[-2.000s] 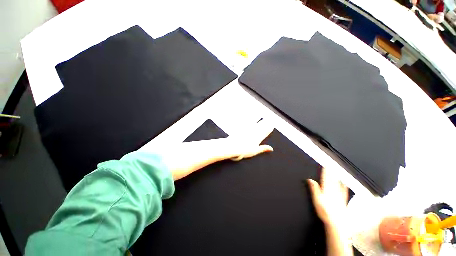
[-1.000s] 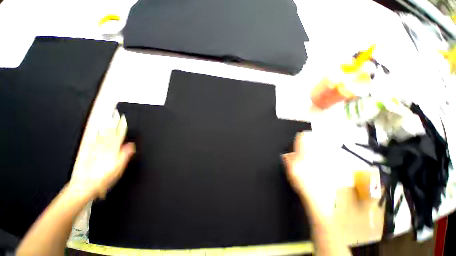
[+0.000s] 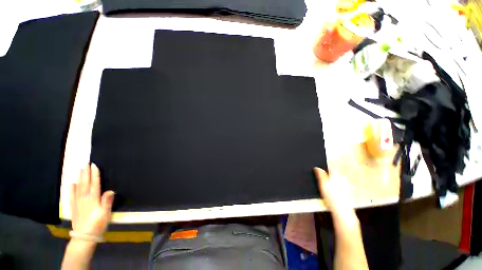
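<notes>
A black stepped panel point(image 3: 211, 121) lies flat on the white table point(image 3: 338, 105), its notched end away from me and its straight edge along the table's near edge. My left hand point(image 3: 91, 203) rests at the panel's near left corner, fingers forward and thumb on or beside the panel. My right hand point(image 3: 332, 192) is at the near right corner, fingertips at the panel's side edge; it is partly washed out by glare. Neither hand visibly grips anything.
Another black panel pile point(image 3: 34, 111) lies at the left. A black stack point(image 3: 206, 7) is at the far side. An orange-red glue pot point(image 3: 333, 42), crumpled wrappers point(image 3: 407, 71), an orange-yellow bottle point(image 3: 374, 138) and black scrap strips point(image 3: 436, 118) are at the right. A yellow strip point(image 3: 211, 212) runs along the near edge.
The panel now lies square in front of me. My hands have moved from its upper sides down to its near corners. The view has shifted towards the table's near edge.
</notes>
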